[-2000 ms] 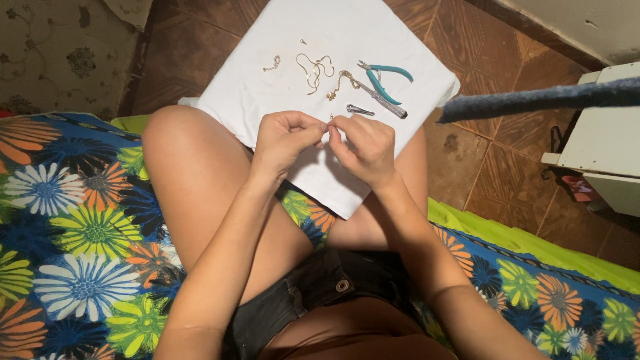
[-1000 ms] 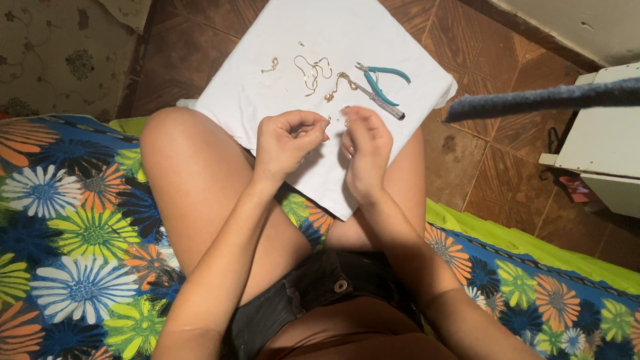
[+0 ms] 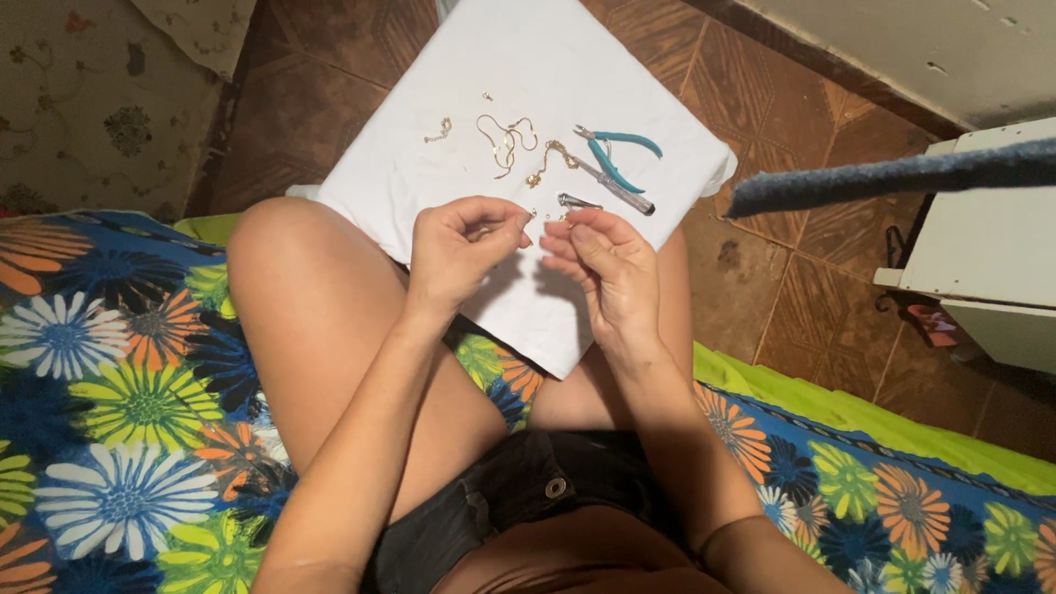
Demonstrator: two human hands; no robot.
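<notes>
Thumb and forefinger of my left hand (image 3: 470, 247) pinch a tiny metal jewelry finding (image 3: 532, 213). My right hand (image 3: 609, 256) is beside it over the white cloth, fingers loosely bent; whether it holds something small cannot be told. Just above its fingertips lies a nail clipper (image 3: 579, 201). Farther up are teal-handled pliers (image 3: 619, 157), a screwdriver with a clear handle (image 3: 631, 196) and a bunched gold-coloured chain (image 3: 551, 157) touching its shaft. A longer gold-coloured chain (image 3: 503, 144) lies left of these, then a short chain piece (image 3: 440, 130).
The white cloth (image 3: 396, 132) covers a flat square surface in front of my lap. Tiny findings (image 3: 487, 96) lie on it. A dark fuzzy strap or cord (image 3: 891, 177) crosses the right side before a white piece of furniture (image 3: 990, 223). A flowered bedspread (image 3: 124, 396) is under my legs.
My hands were together at the fingertips two seconds ago and are now apart. My right hand, blurred one second ago, shows its fingers more clearly. The tools and chains have stayed in place.
</notes>
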